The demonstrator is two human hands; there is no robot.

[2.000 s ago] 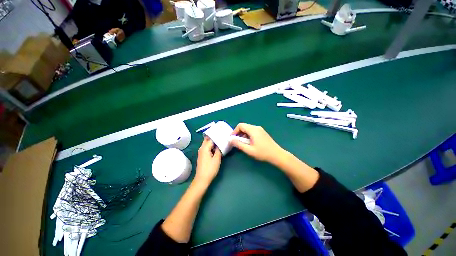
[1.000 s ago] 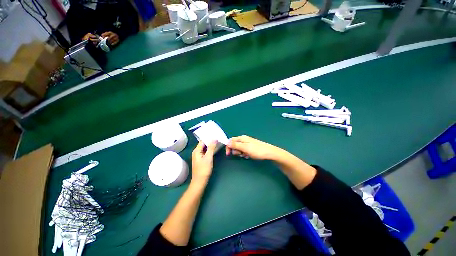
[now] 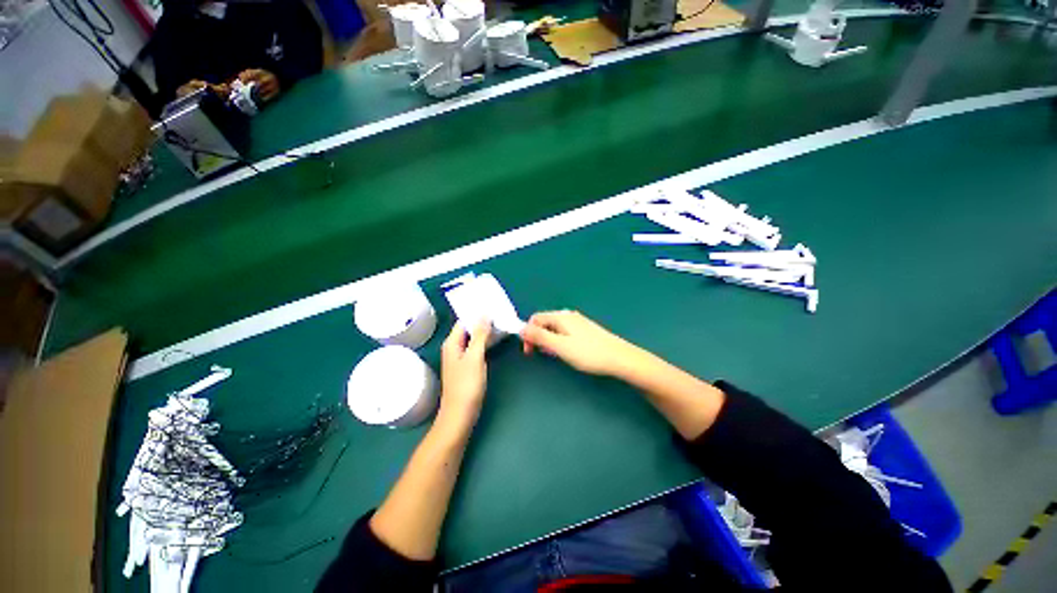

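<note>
A white round housing is held above the green bench, with a white arm sticking out at its upper left. My left hand grips the housing from below. My right hand pinches a small white piece at the housing's right side, seemingly an arm; the fingers hide most of it. Two more white housings stand to the left, a rear one with a small dark hole and a front one.
Wired arms with black leads lie at the left, beside a cardboard sheet. Plain arms lie at the right. A blue bin holds part-assembled units. Across the channel are a person's hands and more units.
The housing has tilted and moved slightly left in my left hand. My right hand has moved slightly down from the housing's side, still pinching the white piece.
</note>
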